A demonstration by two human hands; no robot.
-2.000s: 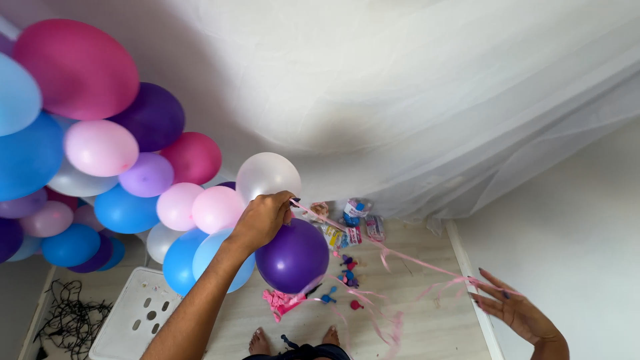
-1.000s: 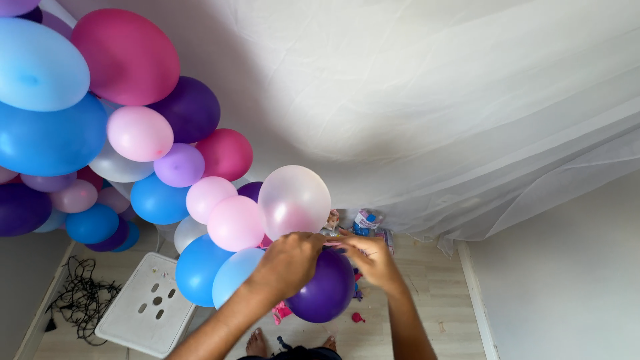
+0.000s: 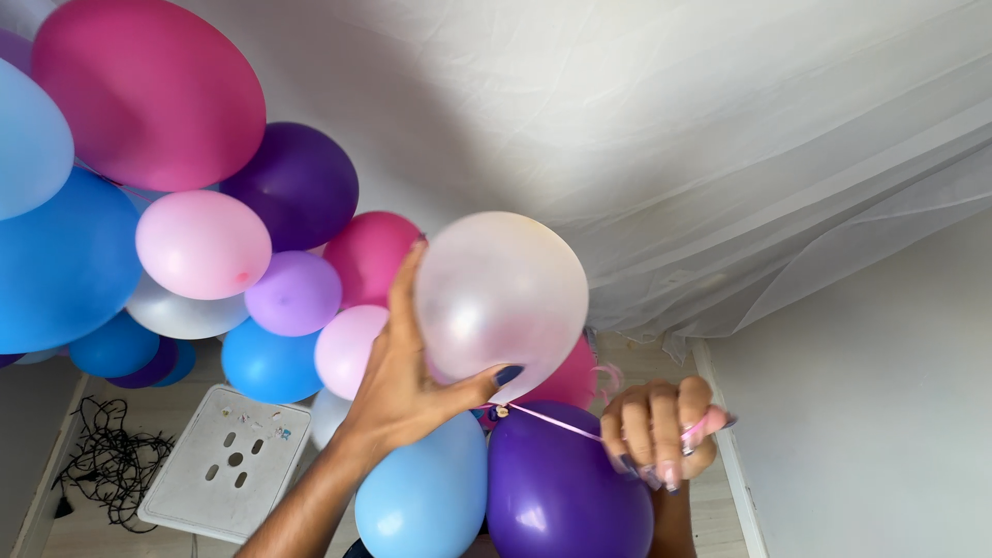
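Observation:
My left hand (image 3: 418,364) is spread around the left and lower side of a pearl-white balloon (image 3: 504,298), thumb near its neck. A pink ribbon (image 3: 558,424) runs taut from the knots below that balloon to my right hand (image 3: 663,434), whose fingers are closed on it. Beneath the ribbon hangs a dark purple balloon (image 3: 570,488), with a light blue balloon (image 3: 426,492) beside it. A magenta balloon (image 3: 566,376) shows partly behind the white one. The balloon garland, with a large magenta balloon (image 3: 147,93) and a light pink balloon (image 3: 203,245), reaches up to the left.
A white plastic stool (image 3: 232,461) stands on the floor at lower left, beside a tangle of black cable (image 3: 116,465). Sheer white curtain fabric (image 3: 697,194) hangs behind the balloons. A plain wall (image 3: 876,387) is at the right.
My right hand came in from the far right to the balloons, then moved a little right, pulling the ribbon. My left hand has shifted from the knot area onto the white balloon.

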